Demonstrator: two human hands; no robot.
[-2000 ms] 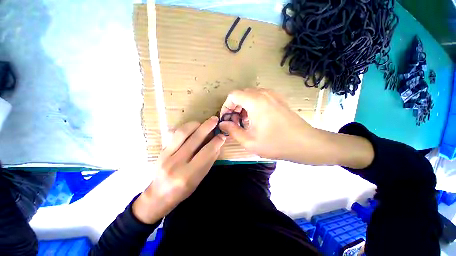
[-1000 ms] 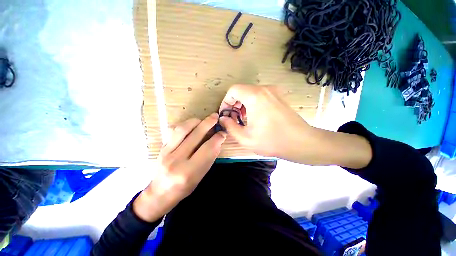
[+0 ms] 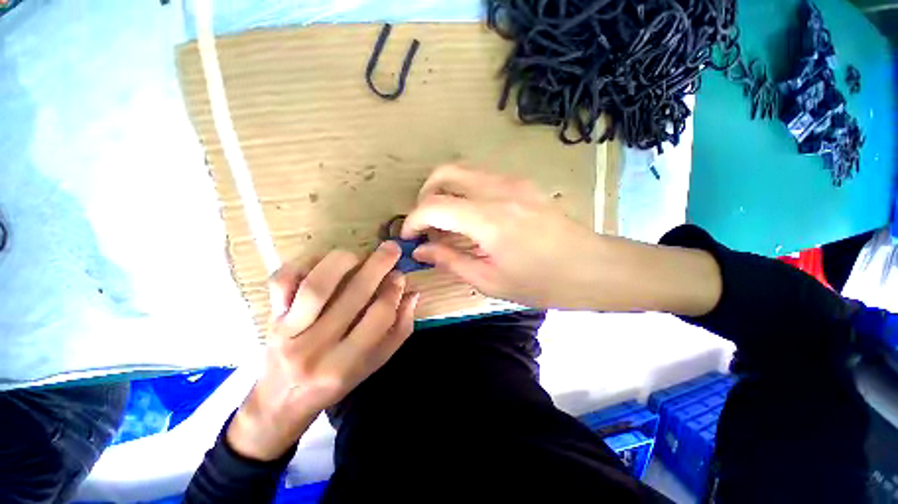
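A small dark-blue fabric piece [image 3: 411, 255] is pinched between my two hands over the front part of the cardboard [image 3: 286, 118]. A thin black cord loop [image 3: 395, 227] sticks out at its upper side. My left hand [image 3: 330, 330] holds the piece from the left with its fingertips. My right hand [image 3: 502, 241] holds it from the right with thumb and finger. The fingers hide part of the piece. A loose black cord [image 3: 393, 67] bent in a U lies at the top of the cardboard.
A large black cord pile [image 3: 620, 59] lies at the cardboard's upper right. A stack of dark patterned fabric pieces [image 3: 813, 94] lies on the green bench top [image 3: 758, 187]. A white sheet [image 3: 94, 197] covers the left. Blue crates [image 3: 694, 413] stand below. Another person's leg shows lower left.
The view has shifted, so the board and piles sit further left. The dark-blue piece now shows more between my fingers, and my right fingers have moved from the cord loop onto it.
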